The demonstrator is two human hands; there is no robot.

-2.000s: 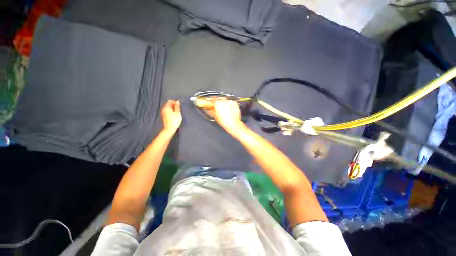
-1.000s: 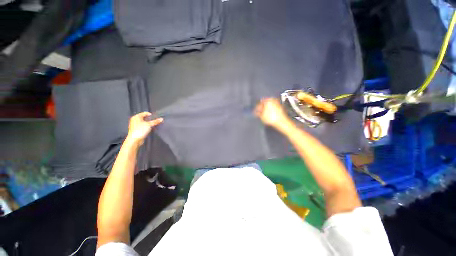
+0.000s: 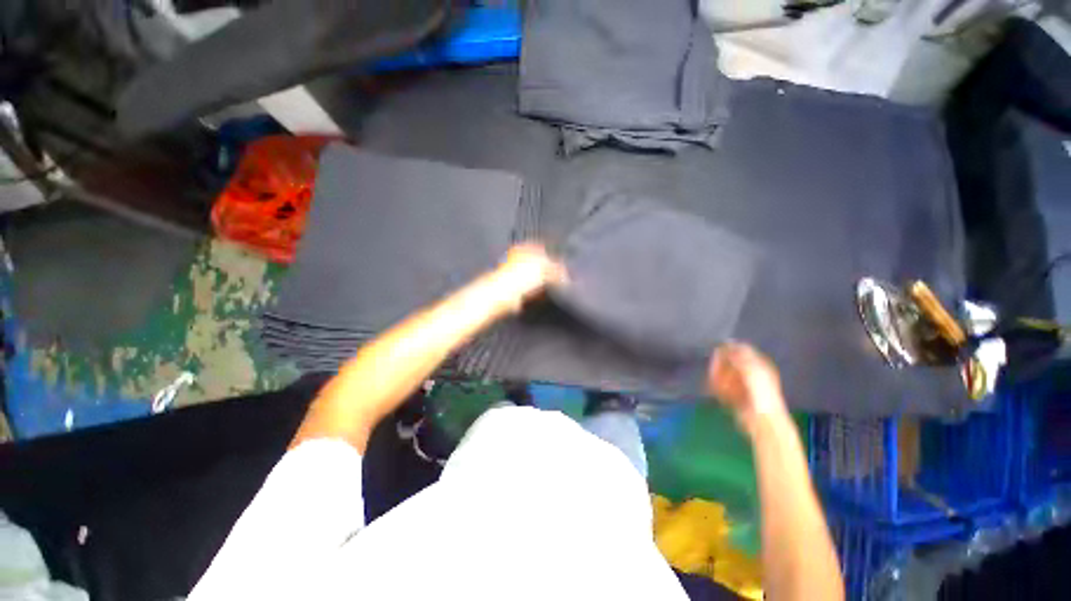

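Note:
A dark grey garment piece [image 3: 664,276] is lifted off the pressing table and blurred by motion. My left hand [image 3: 534,270] grips its left edge beside the pressed stack. My right hand [image 3: 742,378] is at its lower right corner, blurred, with the fingers bent; its grip on the cloth looks closed. The pressed stack [image 3: 405,241] lies to the left, with fanned layered edges. The steam iron [image 3: 910,323], silver with an orange-brown handle, sits at the table's right end, away from both hands.
A second folded grey pile [image 3: 622,71] lies on the far side of the pressing table [image 3: 846,176]. A red-orange bag [image 3: 270,194] is beyond the stack at left. Blue crates [image 3: 881,470] stand below the table's right edge. Yellow cloth [image 3: 711,546] lies on the green floor.
The garment piece, flat on the table before, is now raised between my hands. My right hand moved from the iron to the piece's corner. The view has shifted, showing more of the left side.

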